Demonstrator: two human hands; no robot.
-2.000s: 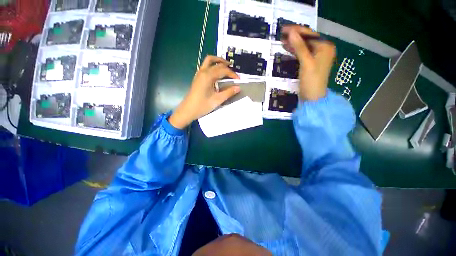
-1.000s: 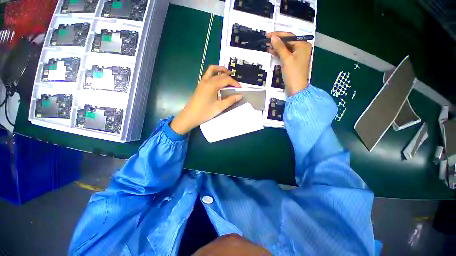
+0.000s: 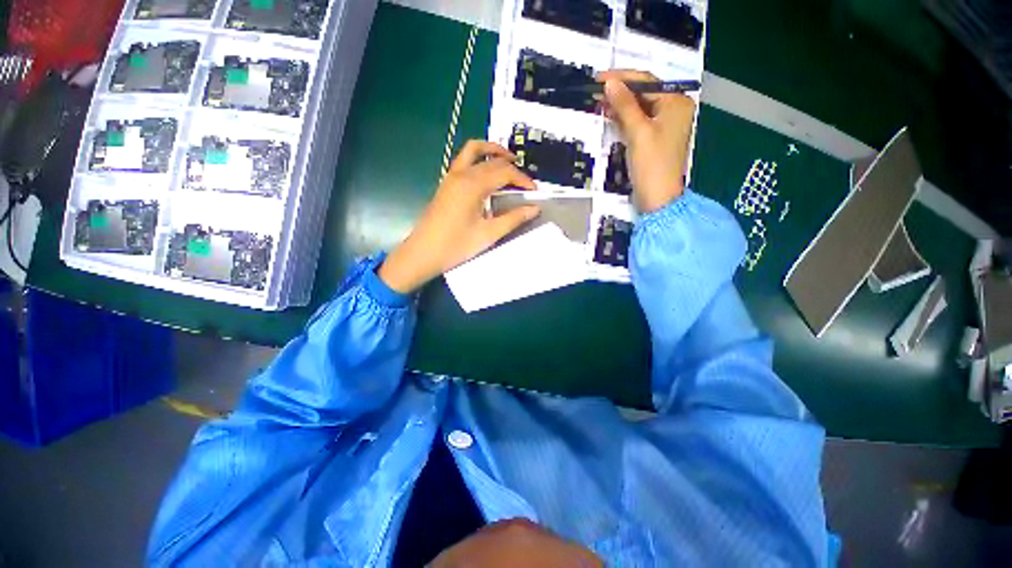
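Note:
My left hand (image 3: 461, 216) pinches a small grey-brown adhesive sheet (image 3: 564, 214) with a white release liner (image 3: 516, 270) below it, over the lower part of the white blister tray (image 3: 507, 22). My right hand (image 3: 653, 133) holds dark, pen-like tweezers (image 3: 671, 85). Their points reach left over a black circuit board (image 3: 544, 80) in the tray's left column. Another black board (image 3: 547, 155) lies in the pocket just above my left hand. My right hand hides part of the right column. Any piece at the tweezer tips is too small to tell.
A tall stack of white trays (image 3: 291, 200) with green-patched boards stands at left. A white lattice offcut (image 3: 759, 186) lies right of the tray. Larger grey-brown sheets (image 3: 849, 233) and curled strips (image 3: 919, 316) stand or lie at far right. A blue bin (image 3: 89, 366) is at lower left.
Since two seconds ago, my right hand has moved left and slightly down, bringing the tweezers over the left column board. My left hand still holds the sheet in nearly the same place.

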